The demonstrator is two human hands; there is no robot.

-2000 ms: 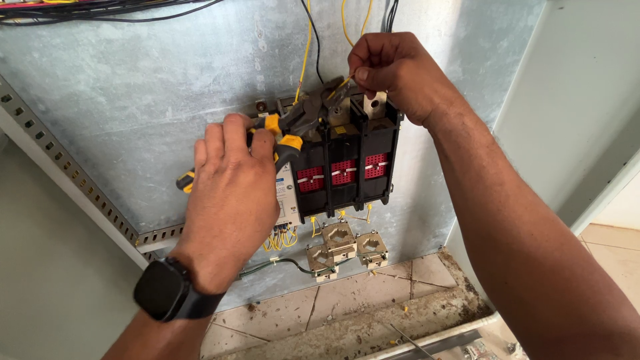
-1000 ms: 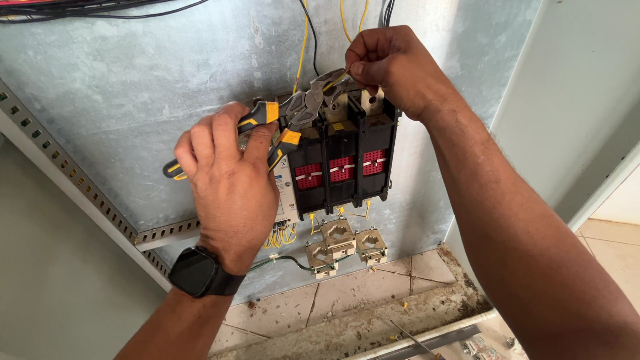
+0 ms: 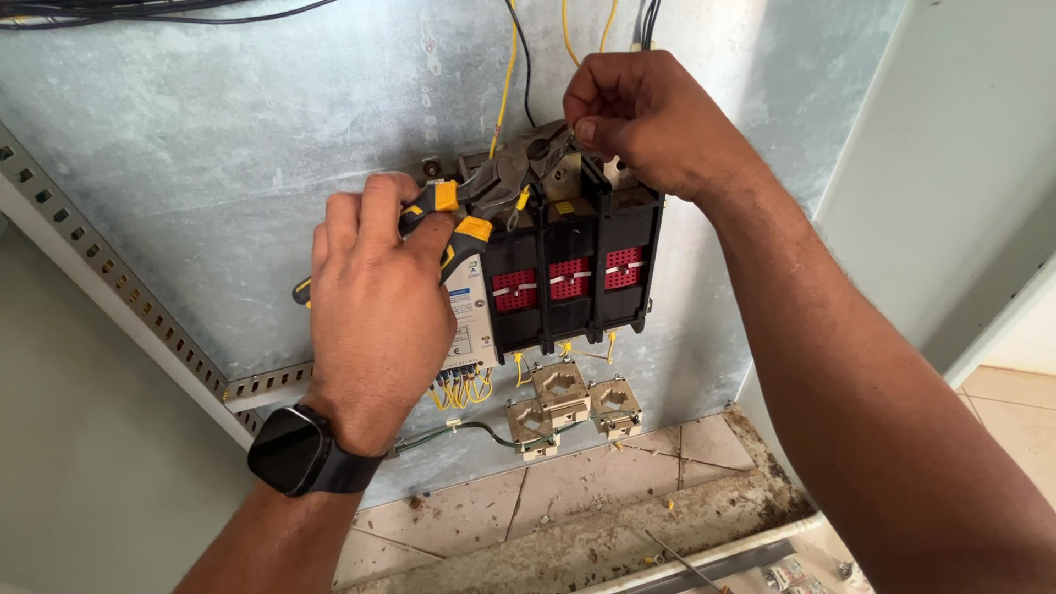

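Observation:
My left hand (image 3: 384, 285), with a black watch on its wrist, grips the black-and-yellow handles of pliers (image 3: 507, 177). Their metal jaws point up and right to the fingertips of my right hand (image 3: 639, 115). That hand pinches something small at the jaw tips, mostly hidden by the fingers; it looks like a wire end. Below the jaws hangs a ring terminal with a yellow sleeve (image 3: 522, 199). Behind and below stands a black three-pole switching device (image 3: 569, 264) with red perforated windows, beside a white module (image 3: 472, 318) that bears writing.
Several beige current transformers (image 3: 563, 389) sit under the device. Yellow wires (image 3: 505, 91) and black cables (image 3: 165, 10) run over the metal back plate. A perforated rail (image 3: 99, 256) borders the left. A screwdriver (image 3: 685, 561) lies at the dirty lower edge, with tiled floor (image 3: 577, 495) behind.
The yellow-sleeved ring terminal now shows below the pliers' jaws. Both hands remain at the top of the black device, the left still on the pliers.

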